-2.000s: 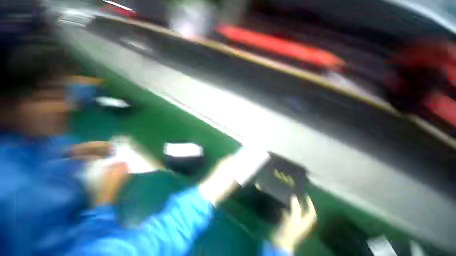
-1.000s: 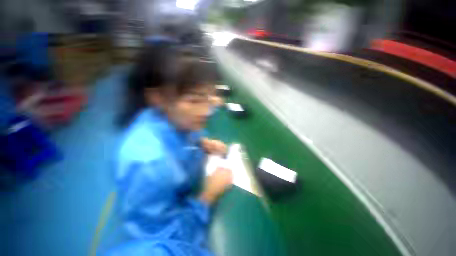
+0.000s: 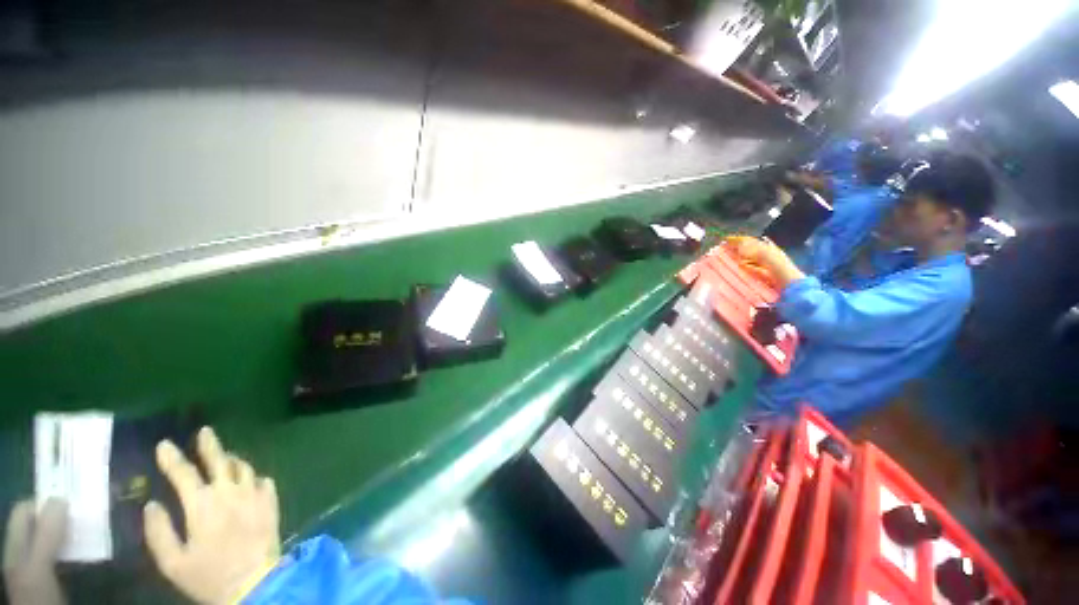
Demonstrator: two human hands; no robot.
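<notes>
My left hand (image 3: pixel 36 550), gloved and partly cut off by the left edge, holds a white leaflet (image 3: pixel 73 485) by its lower part. The leaflet is over the left side of a dark box (image 3: pixel 133 455) with small gold characters. My right hand (image 3: pixel 225 520), in a pale glove, lies at the box's right side with its fingers spread. No grip by it shows. To the right on the green belt are a closed black box (image 3: pixel 355 349) with gold characters and a black box (image 3: pixel 479 345) with a white leaflet (image 3: pixel 459 308) on top.
More black boxes (image 3: pixel 586 262) line the belt (image 3: pixel 249 278) beyond. Grey cartons (image 3: pixel 592 490) lean in a row along the near edge. Red trays (image 3: pixel 882 508) with dark round parts stand at right. A person in blue (image 3: pixel 887 307) sits beyond, with hands at other red trays (image 3: pixel 740 296).
The view has swung from the neighbour on the left to the belt and trays on the right. My hands, out of view one second ago, now show at lower left.
</notes>
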